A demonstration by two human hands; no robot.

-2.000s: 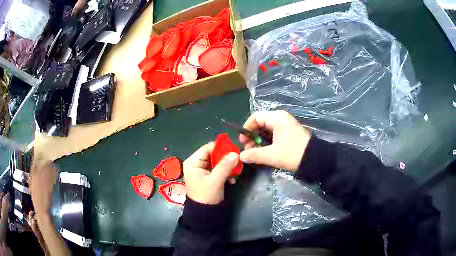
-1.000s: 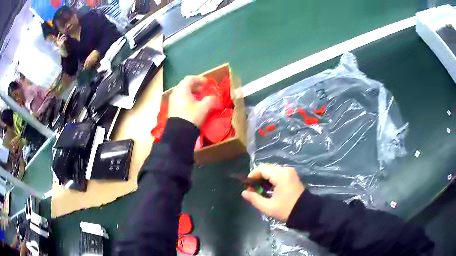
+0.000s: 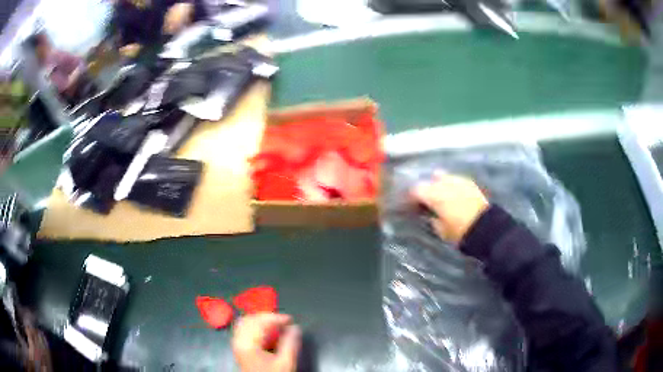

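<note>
Two red moulded parts (image 3: pixel 215 311) lie on the green bench at lower left. My left hand (image 3: pixel 263 343) is low over the bench beside them, cut by the bottom edge. Red shows between its thumb and fingers; blur hides whether it grips that part or hovers over it. My right hand (image 3: pixel 452 206) is over the clear plastic bag (image 3: pixel 443 290), fingers curled round a slim dark tool that shows only as a dark blur under the fingers. The open carton (image 3: pixel 316 213), heaped with red parts (image 3: pixel 320 149), stands between and beyond the hands.
Black printed packs (image 3: pixel 166 185) are piled on a flattened cardboard sheet (image 3: pixel 222 174) at left. Another black pack with white ends (image 3: pixel 97 305) lies at lower left. Pale edging crosses behind the carton. People are blurred at upper left.
My left hand has come out of the carton, down and back to the loose red parts. My right hand has moved forward and right over the bag. The camera view has turned.
</note>
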